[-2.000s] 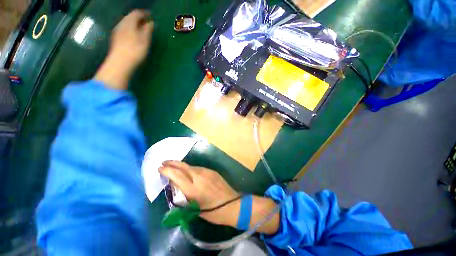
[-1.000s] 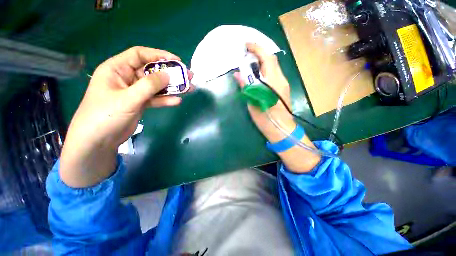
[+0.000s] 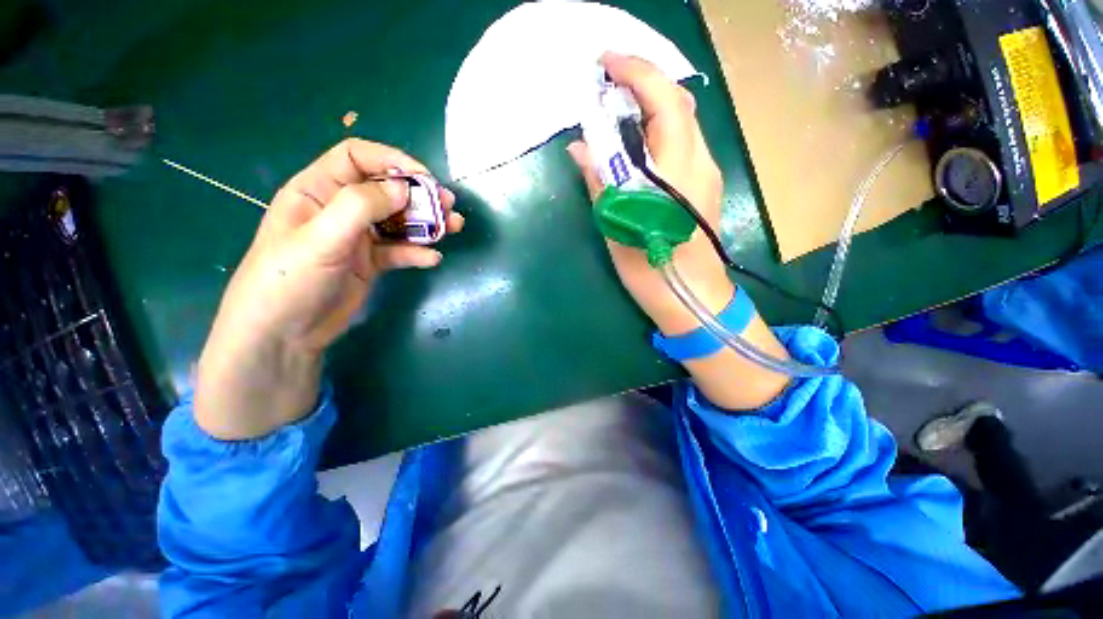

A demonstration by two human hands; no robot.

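Note:
My left hand (image 3: 309,254) is bare and holds a small device housing (image 3: 422,209) between thumb and fingers, with its open side partly covered by the thumb. My right hand (image 3: 663,157) is wrapped around the glue syringe (image 3: 619,143). A green cap (image 3: 644,223) sits on the syringe's rear end, with a clear air hose (image 3: 714,324) running back over the wrist. The syringe's tip is hidden by the hand. The large rounded white paper sheet (image 3: 520,73) lies under and beyond my right hand.
The black dispenser (image 3: 1010,157) with a round gauge (image 3: 969,179) is at the right, beside the cardboard sheet (image 3: 786,157). A thin pale stick (image 3: 215,184) lies beyond my left hand. A black crate (image 3: 73,375) is at far left. A shoe (image 3: 959,426) shows on the floor.
My left hand has come back from the far side of the bench with a housing, and over the last second has tilted it. My right hand still holds the syringe. The view has swung.

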